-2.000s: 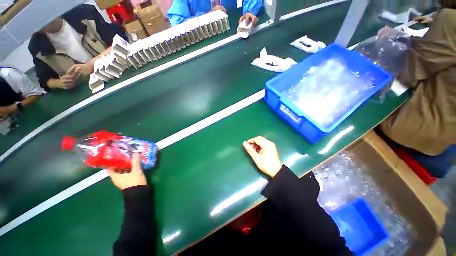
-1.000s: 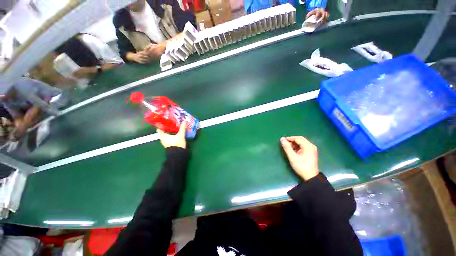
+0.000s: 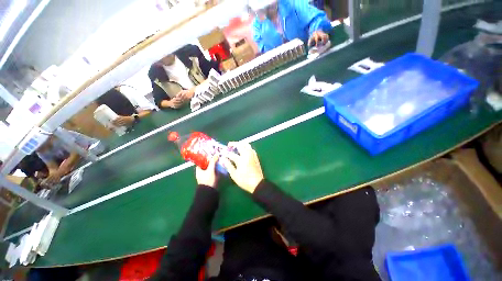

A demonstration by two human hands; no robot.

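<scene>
A drink bottle (image 3: 197, 149) with a red cap and red label is held tilted above the green bench, its cap pointing to the upper left. My left hand (image 3: 208, 174) grips it from below near its base. My right hand (image 3: 245, 166) is on the base end of the bottle, its fingers touching it. The exact hold of the right fingertips is partly hidden.
A blue tote (image 3: 360, 136) with clear pieces is on the bench at right, white pouches (image 3: 320, 86) behind it. A row of open cartons (image 3: 258, 67) lines the far side, with several people there. A brown carton (image 3: 478, 176) with clear pieces is at lower right.
My right hand has moved left from the bench onto the bottle's base end. The bottle is still in my left hand. The camera view has shifted.
</scene>
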